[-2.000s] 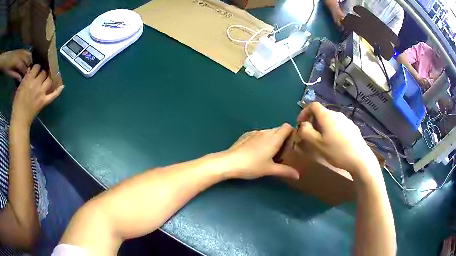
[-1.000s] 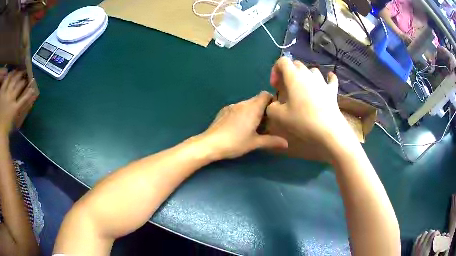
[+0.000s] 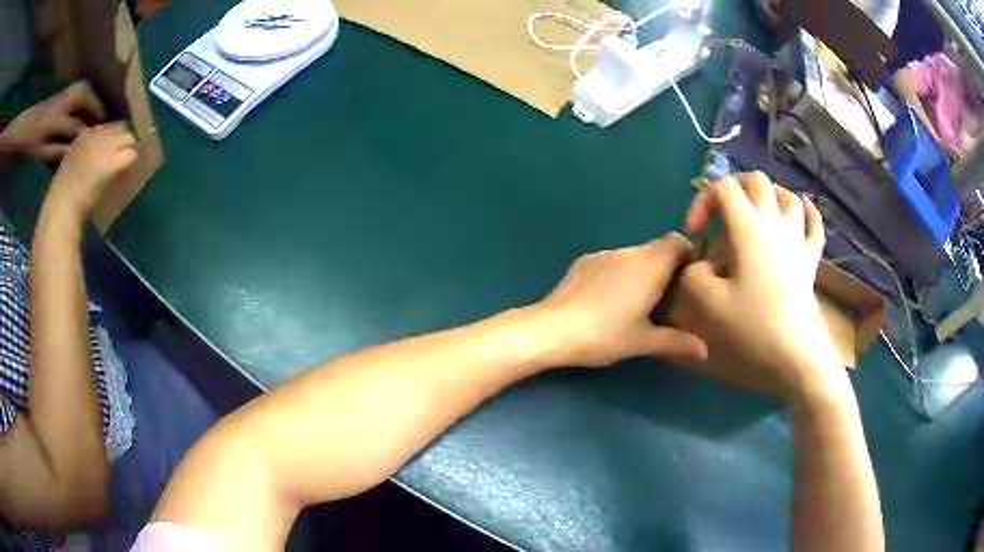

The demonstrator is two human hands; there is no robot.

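A brown cardboard box lies on the green bench, right of centre, mostly hidden behind my hands; its far right end shows open with raised walls. My left hand grips the box's near left end, with the thumb along the front side and the fingers at the top edge. My right hand is over the top of the box, fingers bent at the left end next to my left fingertips. What the right fingertips touch is hidden.
A white digital scale with small dark items stands upper left. A person's hands hold a cardboard box at the left. A flat cardboard sheet, white power strip, grey case and blue tray lie beyond.
The view has shifted back and forth. My right hand has opened from a tighter curl and lies more over the box. The box's open right end has come into sight.
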